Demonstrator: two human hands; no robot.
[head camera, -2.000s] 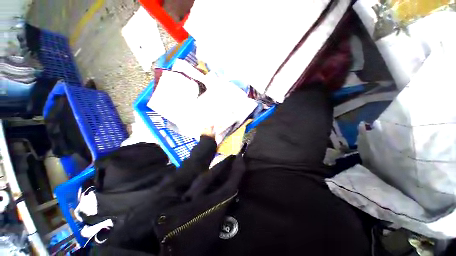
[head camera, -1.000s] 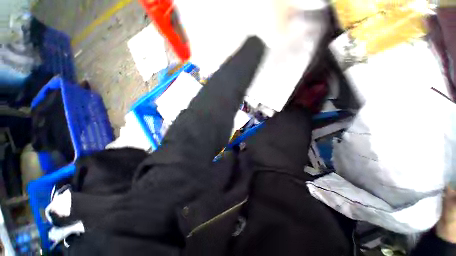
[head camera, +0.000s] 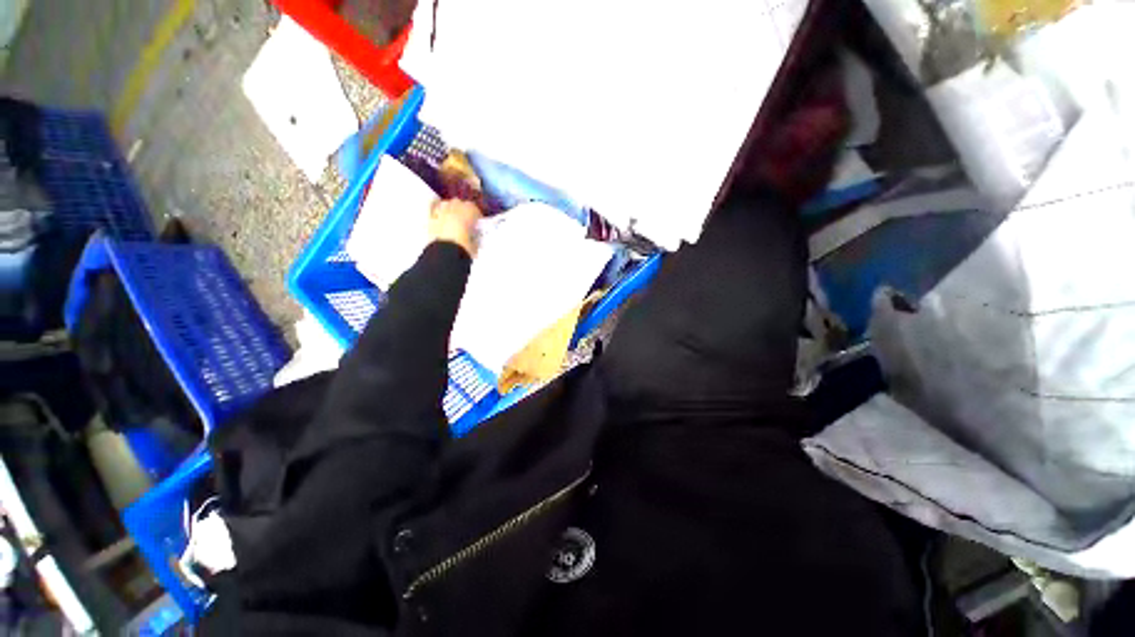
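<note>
My left hand (head camera: 456, 227) is small in view, over the blue basket (head camera: 326, 268), at the edges of two white cut pieces. One white piece (head camera: 396, 227) lies to its left and another (head camera: 529, 276) to its right. Its fingertips are blurred, so I cannot tell if it grips a piece. A yellow-orange piece (head camera: 543, 351) sticks out under the right one. Large white panels with dark maroon edges (head camera: 610, 112) lie beyond my knee, over the basket's far side. My right hand is not in view; only a dark sleeve shows at the lower right edge.
A grey-white padded panel with grid lines (head camera: 1014, 361) hangs at the right. Darker blue baskets (head camera: 205, 326) stand at the left, with black fabric in them. A red-orange plastic item (head camera: 351, 47) and a white sheet (head camera: 299, 100) are on the floor ahead.
My left arm has drawn back from the large white panels to the basket. My right hand has gone out of view at the lower right. The large panels show sharply again.
</note>
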